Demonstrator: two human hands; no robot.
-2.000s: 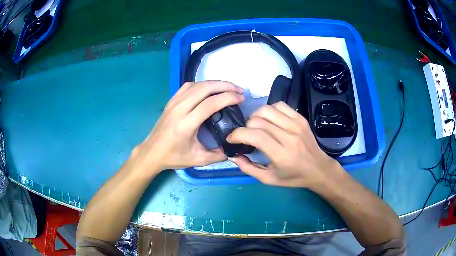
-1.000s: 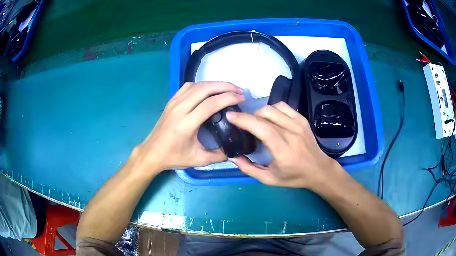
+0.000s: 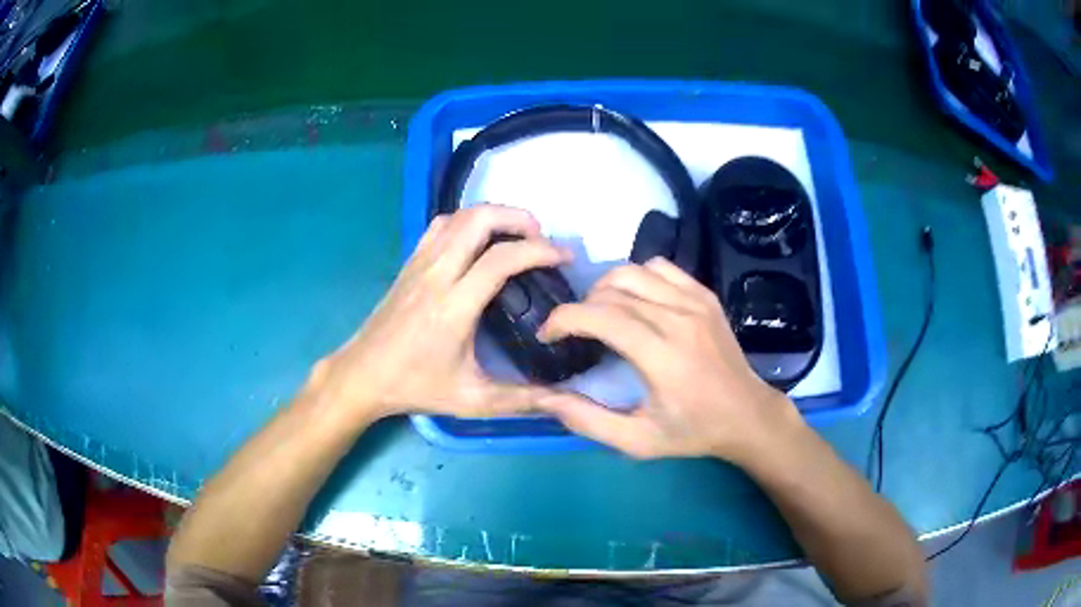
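Black over-ear headphones lie in a blue tray point(image 3: 871, 296) on a white liner point(image 3: 771, 140); the headband point(image 3: 557, 120) arches toward the tray's far side. My left hand point(image 3: 445, 314) holds the left ear cup point(image 3: 528, 311) from its left side, fingers over the top. My right hand point(image 3: 664, 362) touches the same cup, its index fingertip on the cup's edge and its thumb below. The right ear cup point(image 3: 656, 237) lies partly behind my right hand. A long rounded glossy black piece with two recesses point(image 3: 759, 267) lies at the tray's right.
A thin black cable point(image 3: 919, 344) lies on the green bench point(image 3: 213, 285) right of the tray. Further right are a white box point(image 3: 1017, 267) with red clips and tangled wires. Other blue trays show at both far corners. Red stools point(image 3: 113, 540) stand below.
The view has shifted, so the tray sits lower in the picture. My right index fingertip has moved down along the ear cup's edge. Both hands remain at the cup.
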